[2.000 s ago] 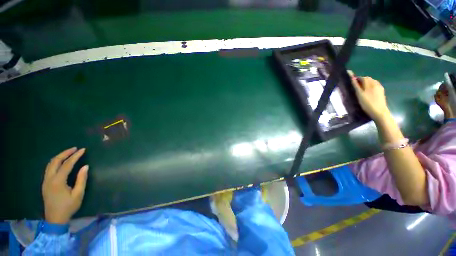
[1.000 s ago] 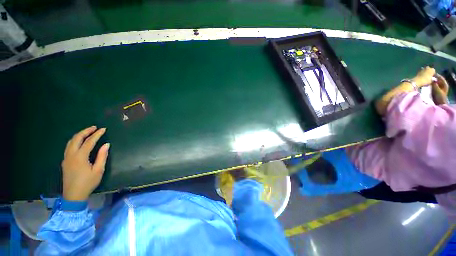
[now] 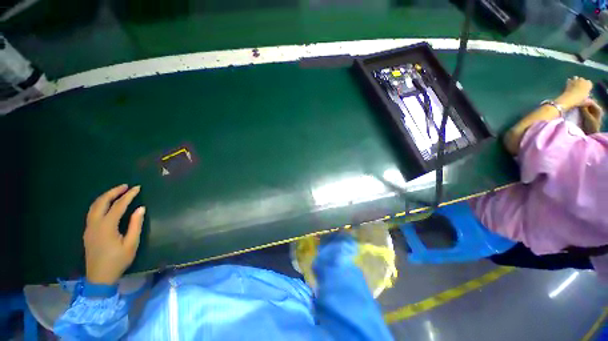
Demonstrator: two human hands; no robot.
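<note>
My left hand [image 3: 112, 234] rests empty on the green bench [image 3: 253, 146] at the left, fingers apart. My right arm reaches down past the bench edge over a white waste bin [image 3: 375, 266] with yellow strips in it; the right hand is hidden by the sleeve and the bench edge. A black tray [image 3: 385, 121] lies at an angle at the right of the bench, beyond both hands. It holds an open tablet unit [image 3: 415, 114] with a silver-white battery, black flex cables and a yellow patch on its board.
A yellow corner mark [image 3: 176, 156] is on the bench ahead of my left hand. A dark cable [image 3: 448, 113] hangs across the view over the tray. A person in a pink smock [image 3: 567, 173] sits at the right, near a blue stool [image 3: 437, 234].
The other person's hand has left the tray, which now lies untouched. My right hand has gone lower at the bin and out of sight. My left hand stays empty.
</note>
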